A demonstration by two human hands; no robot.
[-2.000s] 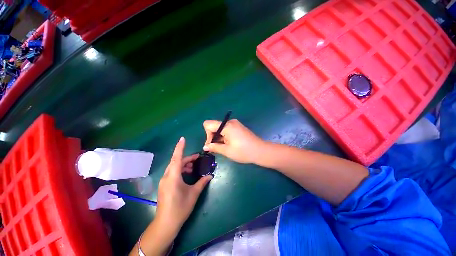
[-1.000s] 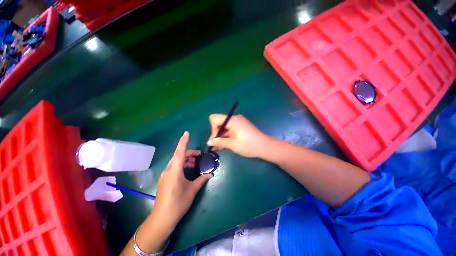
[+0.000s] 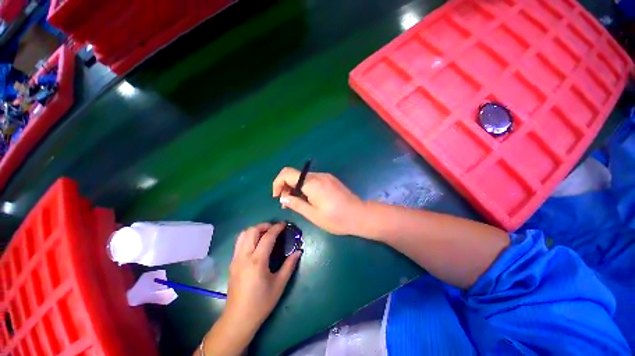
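My left hand (image 3: pixel 259 272) holds a round dark watch head (image 3: pixel 291 240) with a shiny rim between thumb and fingers, at the green bench (image 3: pixel 334 278). The fingers cover its left side. My right hand (image 3: pixel 322 201) is just above and right of it, closed around a thin black pencil-like tool (image 3: pixel 303 176). The tool's upper end points up; its lower tip is hidden by the fingers, so contact with the watch head does not show.
A red pocketed tray (image 3: pixel 445 104) at the right holds one watch head (image 3: pixel 496 119). At the left are a red tray stack (image 3: pixel 66 264), a white bottle (image 3: pixel 163 242) on its side, a white wipe (image 3: pixel 151 289) and a blue stick (image 3: pixel 189 287). More red trays (image 3: pixel 139 31) stand at the far left.
My left hand's raised index finger has come down onto the watch head. My right hand has shifted slightly left, and the tool stands more upright. The whole view has shifted a little.
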